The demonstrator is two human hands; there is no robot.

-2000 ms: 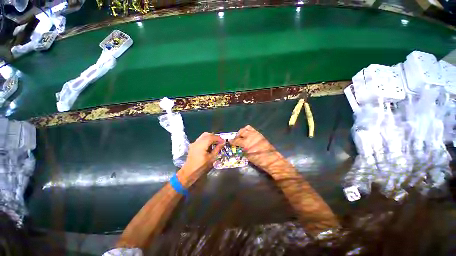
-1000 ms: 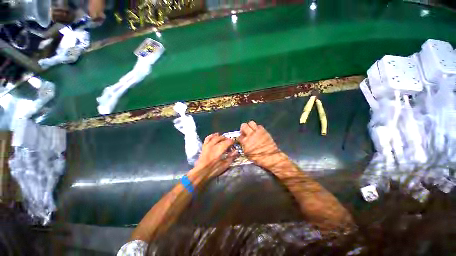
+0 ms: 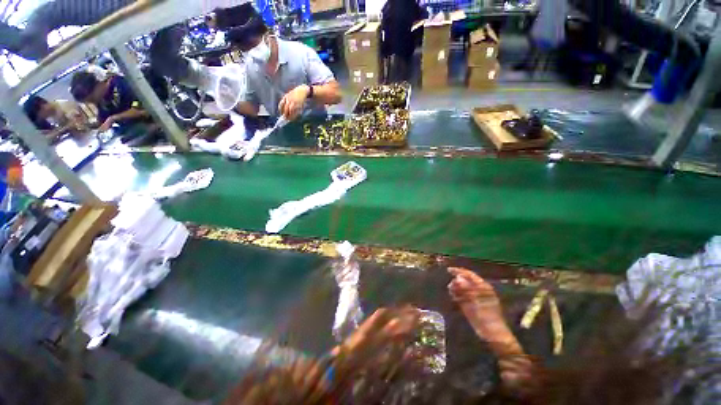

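An open white socket housing [image 3: 431,340] with small coloured and brassy bits inside lies low in the middle of the view. My left hand [image 3: 383,328] is at its left side and grips its edge; hair and blur partly cover this hand. My right hand [image 3: 474,297] is off the housing, up and to its right, near the belt edge. Its fingers point up and left, and blur hides whether they pinch anything small. A bagged cord [image 3: 346,293] lies left of the housing, its lower end behind my left hand.
Yellow-handled pliers [image 3: 544,316] lie right of my right hand. Bagged socket units are piled at left [image 3: 130,265] and right [image 3: 680,293]. Another open unit [image 3: 349,173] lies on the green belt [image 3: 490,202]. Beyond are a brassy parts box [image 3: 383,119], shallow carton [image 3: 506,130] and a masked person [image 3: 288,75].
The view has tilted up and shows the far side. My right hand has left the housing and moved up and right. My left hand stays at the housing.
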